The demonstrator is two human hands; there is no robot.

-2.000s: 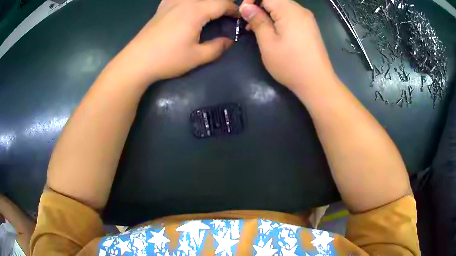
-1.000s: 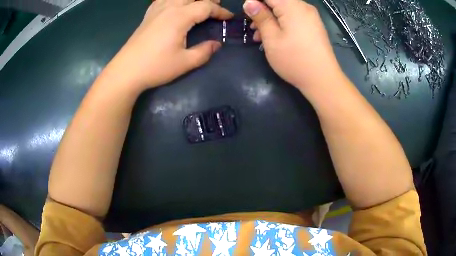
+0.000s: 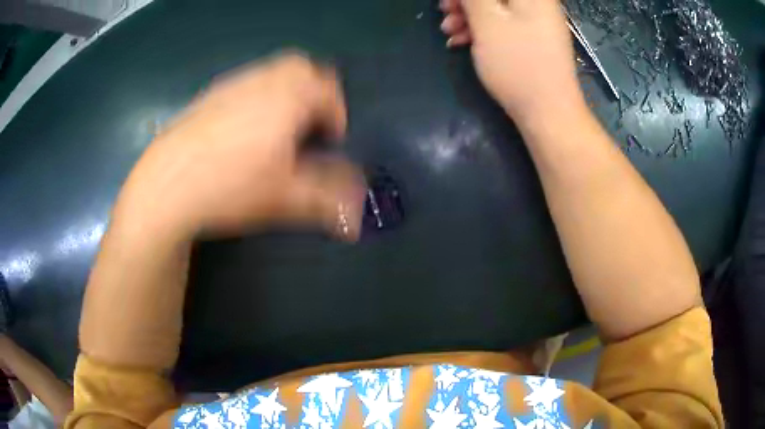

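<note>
A dark plastic housing [image 3: 387, 201] lies on the dark tabletop in front of me, with a bright metal line showing on it. My left hand [image 3: 243, 151] is blurred over its left part, thumb at or above it; I cannot tell whether they touch or whether the hand holds anything. My right hand [image 3: 520, 59] is at the top edge, partly cut off, with curled fingers. Whatever may be in its grip is hidden or out of frame.
A heap of silver metal inserts [image 3: 709, 59] lies at the upper right, with loose ones [image 3: 675, 138] scattered below it. Long silver tweezers [image 3: 592, 59] lie beside it. A pale rail [image 3: 63, 54] curves across the upper left. Another person's arm [image 3: 33, 373] shows at the lower left.
My left hand has come down and towards me from the housing at the top, onto the nearer one. My right hand has moved up and right. The upper housing no longer shows.
</note>
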